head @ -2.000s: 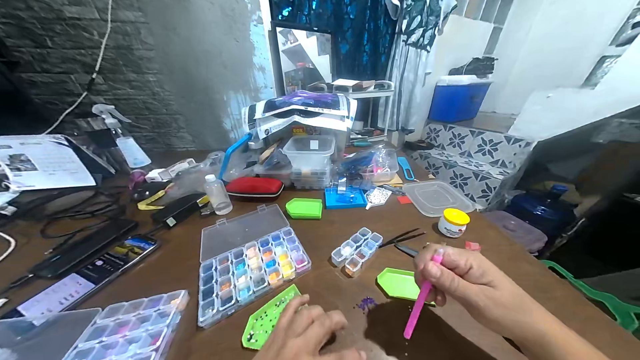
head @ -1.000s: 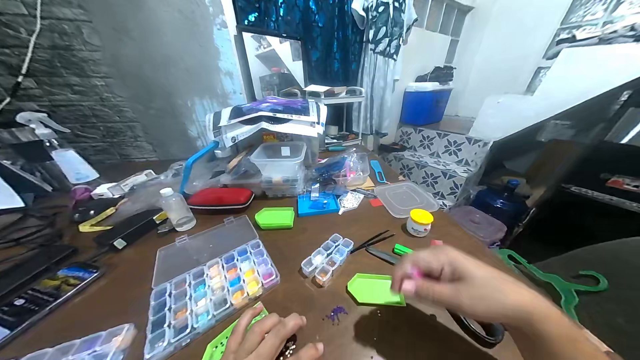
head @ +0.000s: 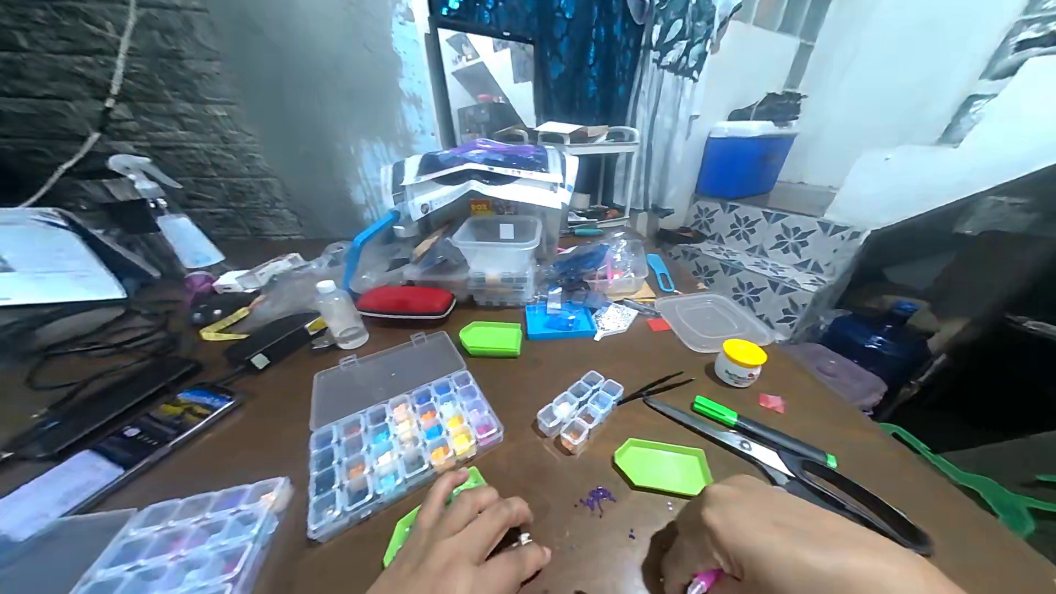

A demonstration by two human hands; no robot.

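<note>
My left hand (head: 470,540) rests with fingers spread over a green plastic tray (head: 404,532) holding small beads; part of the tray is hidden beneath it. My right hand (head: 734,536) is low at the front of the table, closed on a pink pen-shaped tool (head: 703,582), mostly hidden by the fingers. Between the hands lies a small pile of purple beads (head: 596,499). An empty green tray (head: 662,467) sits just above my right hand. Left of centre stands an open clear bead organizer (head: 404,445) with colourful beads in its compartments. A cluster of small clear boxes (head: 580,411) stands at mid-table.
Scissors (head: 775,462), a green-capped marker (head: 763,433) and black tweezers (head: 656,388) lie right of centre. Behind them are a yellow-lidded jar (head: 740,363) and a clear lid (head: 714,320). A second organizer (head: 190,540) and a phone (head: 157,437) lie left; a bottle (head: 341,315) stands behind.
My right hand has moved down toward the front edge with the pink tool, uncovering the scissors and marker. My left hand stays at the beaded green tray. The view has shifted to the right.
</note>
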